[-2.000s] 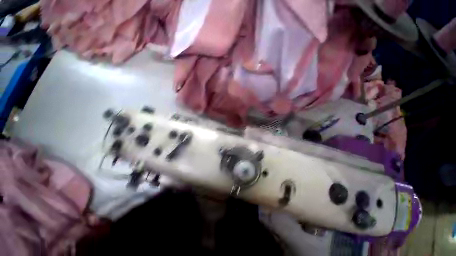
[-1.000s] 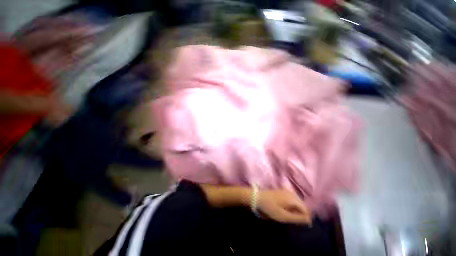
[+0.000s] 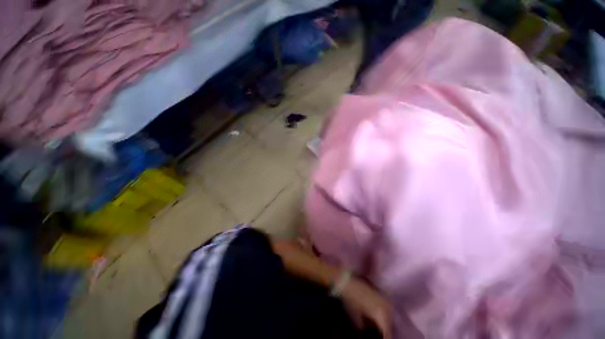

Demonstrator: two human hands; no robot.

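Observation:
A large pink fabric piece fills the right side of the view in loose folds, with a paler, bright face toward me. My left hand is at the bottom centre, blurred and partly cut off by the lower edge, with a pale band on the wrist. It lies against or beside the fabric's lower left edge. Its fingers are not clear enough to tell whether they grip. My right hand is not in view.
A heap of pink fabric lies on a white-covered table at upper left. Yellow objects stand below it. The tiled floor shows between, with a small dark scrap. My dark, white-striped clothing is at the bottom.
The view has swung left from the sewing machine to the floor; the machine is out of view. The pink fabric now sits larger at the right, and my left hand appears lower.

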